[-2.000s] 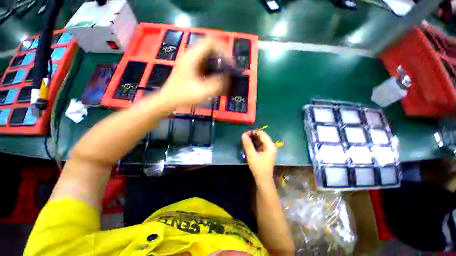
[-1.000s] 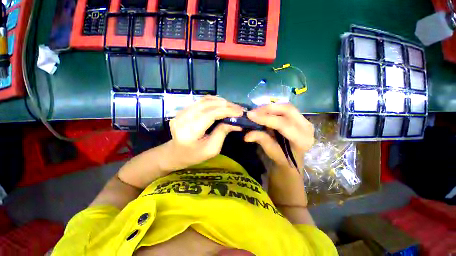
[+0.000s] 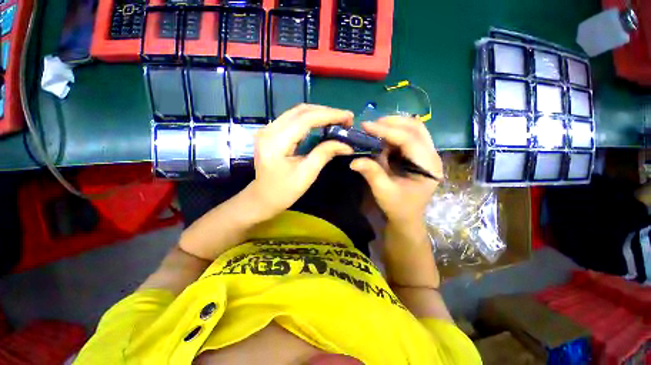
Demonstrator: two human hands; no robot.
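Observation:
A dark phone [image 3: 357, 138] is held edge-on between both hands, above my lap just in front of the bench edge. My left hand [image 3: 296, 153] grips its left end. My right hand [image 3: 403, 160] grips its right end and also holds a thin dark pointed tool [image 3: 417, 169], apparently tweezers. The phone's face is not readable at this angle. Keypad phones [image 3: 355, 28] lie in the red phone tray [image 3: 367, 65] at the back. A clear lens blister tray [image 3: 169, 93] with dark-framed rectangles overlaps the tray's front and reaches the bench edge, left of my hands.
Another blister tray [image 3: 534, 114] overhangs the bench edge at right. Yellow pull tabs [image 3: 397, 85] lie behind my right hand. Crumpled tissue [image 3: 56, 77] is at left, a whitish bottle [image 3: 601, 33] at upper right. A carton [image 3: 520, 227] with clear waste film [image 3: 464, 224] is below the edge.
My left hand came back from the phone tray to meet my right hand, and both took hold of the phone. Since one second ago, the phone has tilted slightly and the view has shifted.

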